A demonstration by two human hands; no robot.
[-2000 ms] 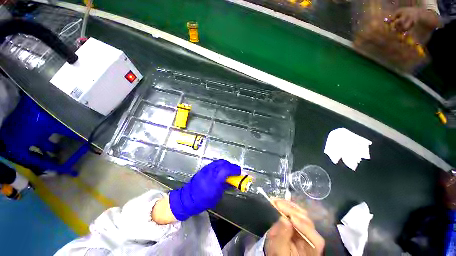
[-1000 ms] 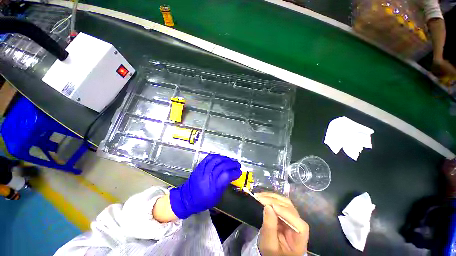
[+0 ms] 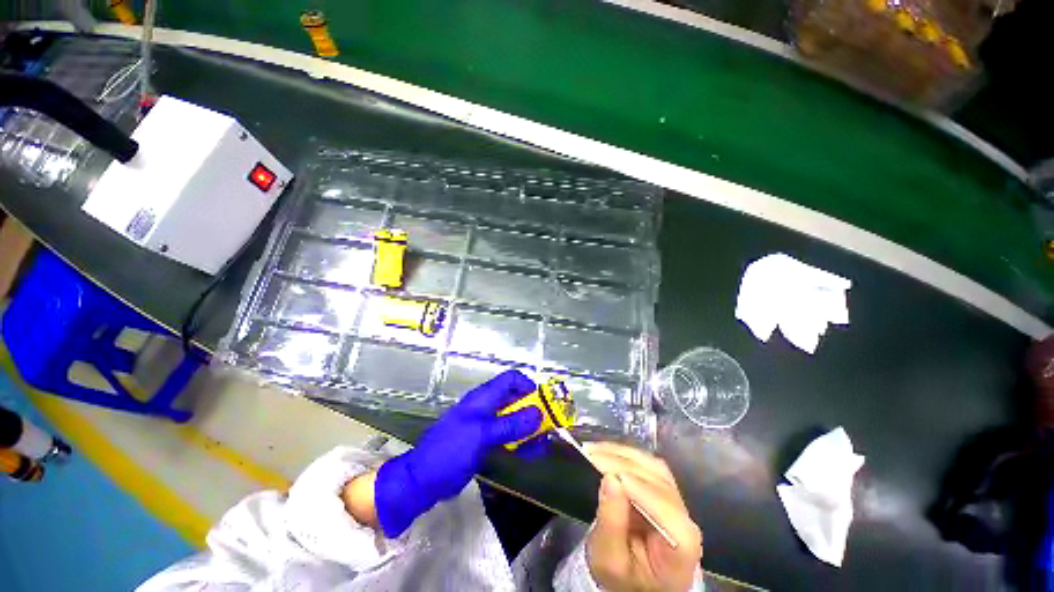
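My left hand (image 3: 457,445), in a blue-purple glove, holds a yellow unit (image 3: 541,412) with a black band over the front edge of the clear blister tray (image 3: 468,289). My bare right hand (image 3: 641,515) holds a thin pale cotton swab (image 3: 618,486). The swab's tip is at the right end of the unit; whether it touches is hard to tell. Two more yellow units lie in the tray, one upright in the view (image 3: 390,258) and one sideways (image 3: 414,315).
A clear cup (image 3: 709,387) stands right of the tray, with crumpled white wipes (image 3: 793,301) (image 3: 822,495) beyond it. A white box (image 3: 188,185) with a black hose (image 3: 69,110) is at left. The green conveyor (image 3: 520,87) carries yellow units. A blue stool (image 3: 87,335) is below the bench.
My left hand has turned the held unit so its banded end points more upward. The swab has moved from apart to the unit's end. The unit on the conveyor has shifted left in view.
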